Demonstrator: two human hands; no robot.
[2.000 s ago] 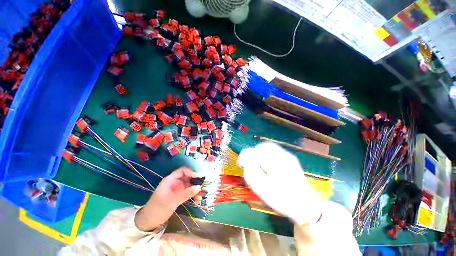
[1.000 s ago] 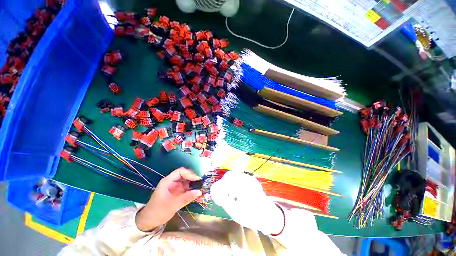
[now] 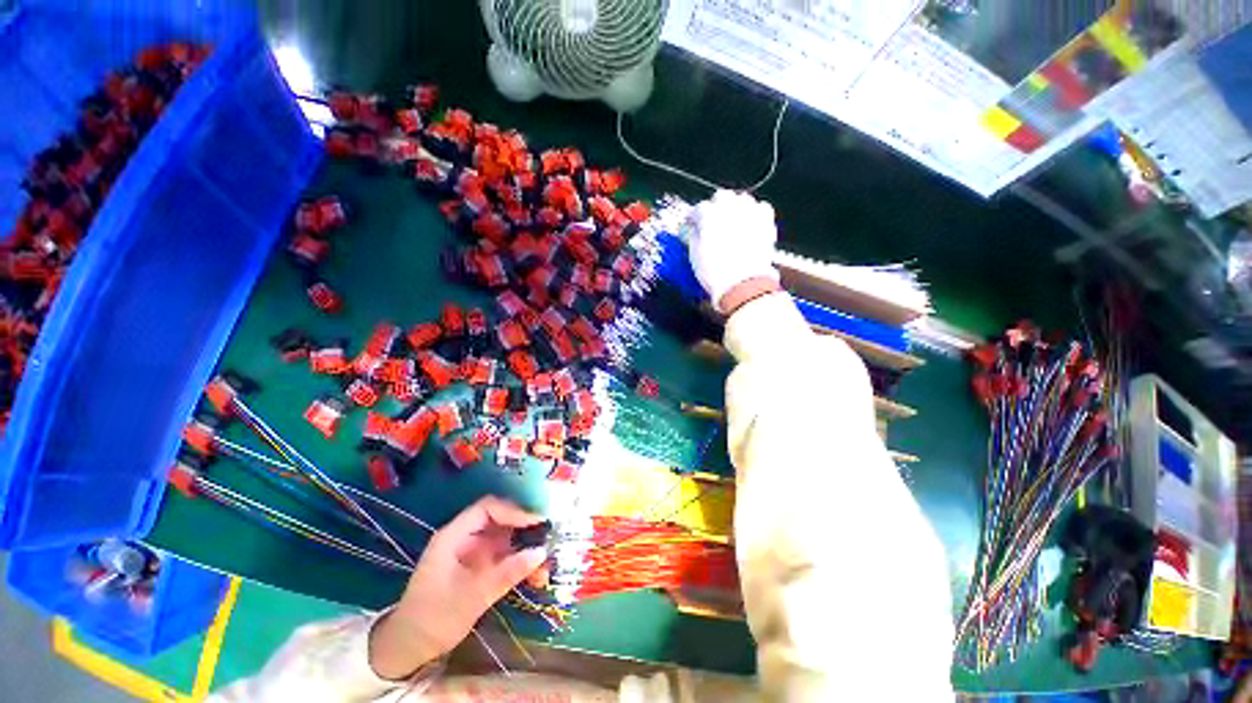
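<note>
My bare left hand [image 3: 467, 573] pinches a dark connector housing [image 3: 531, 536] between thumb and fingers, with a few wires trailing below it. My gloved right hand [image 3: 731, 245] is stretched to the far end of the wire bundles, over the tip ends of the white wires [image 3: 879, 291] and blue wires [image 3: 854, 327]. Its fingers are bunched; whether it grips a wire cannot be told. The yellow wires [image 3: 666, 490] and red wires [image 3: 652, 560] lie nearest me, partly under my right sleeve. Green wires [image 3: 659, 429] lie beyond the yellow.
Loose red-and-black housings [image 3: 529, 247] are heaped beyond my left hand. A large blue bin [image 3: 165, 302] and small blue bin [image 3: 151, 611] stand left. Part-wired harnesses [image 3: 302, 460] lie at left, a larger bunch [image 3: 1030, 481] at right beside a compartment box [image 3: 1184, 508]. A fan [image 3: 577, 48] stands behind.
My right hand has moved from beside the held housing, over the red wires, away to the white and blue wire ends. My left hand still holds the housing in about the same place.
</note>
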